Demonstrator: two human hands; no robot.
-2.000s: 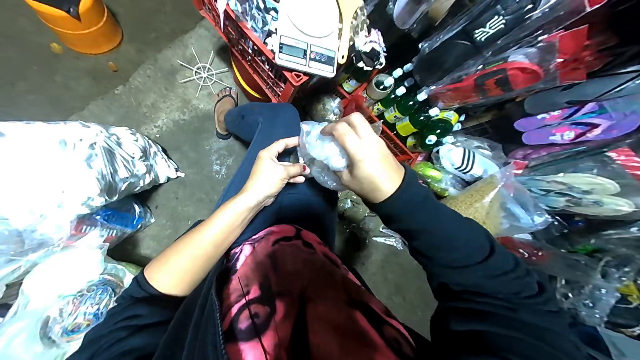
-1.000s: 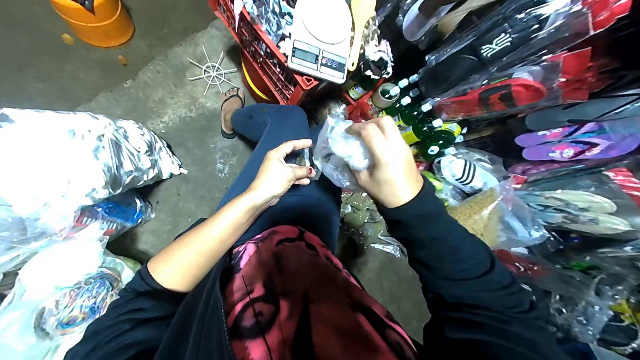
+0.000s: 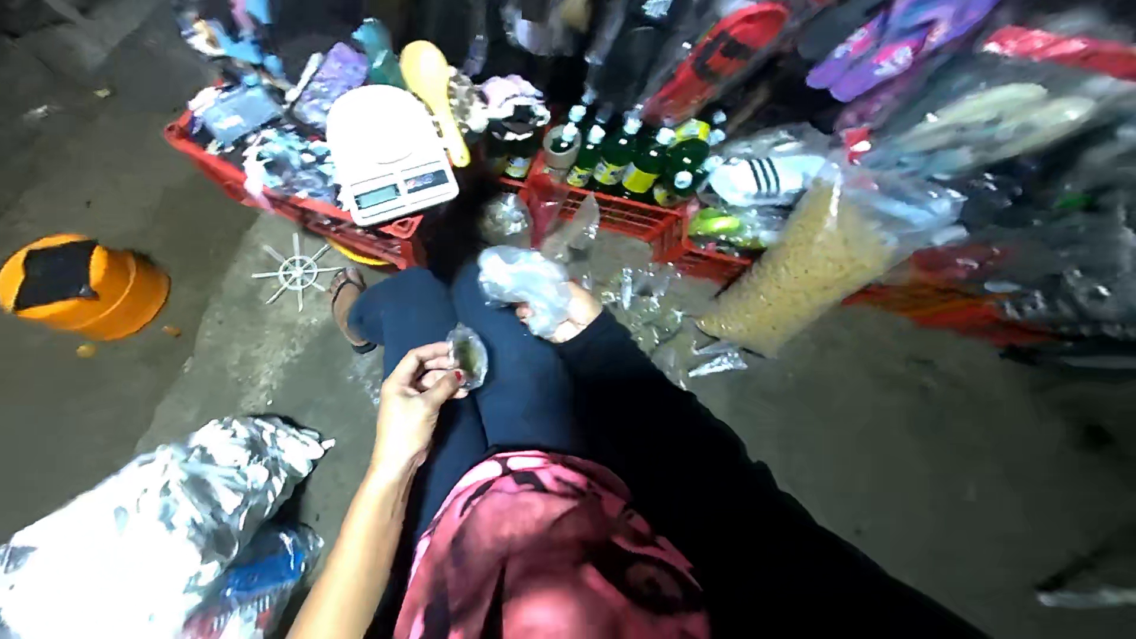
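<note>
Over my thighs, my left hand (image 3: 426,377) pinches a small clear plastic packet (image 3: 469,355) with something dark greenish in it. My right hand (image 3: 572,311) is closed on a crumpled clear plastic bag (image 3: 528,284), which looks whitish; its contents cannot be told. The two hands are apart, the right one farther forward, beyond my knees' middle. Ahead of them a white digital kitchen scale (image 3: 390,155) rests on a filled red plastic crate (image 3: 293,209), with a yellow spoon-like utensil (image 3: 435,89) beside it.
Green glass bottles (image 3: 643,164) stand in a red crate at front right, near a bag of yellowish grains (image 3: 799,266) and bagged slippers (image 3: 768,177). Small plastic packets (image 3: 643,302) lie on the floor. An orange stool (image 3: 89,284) is at left, a large silvery-white bag (image 3: 169,524) below it.
My hands have moved apart from each other. The small packet shows clearly in my left hand now, while the whitish bag has stayed in my right. The view has shifted toward the right.
</note>
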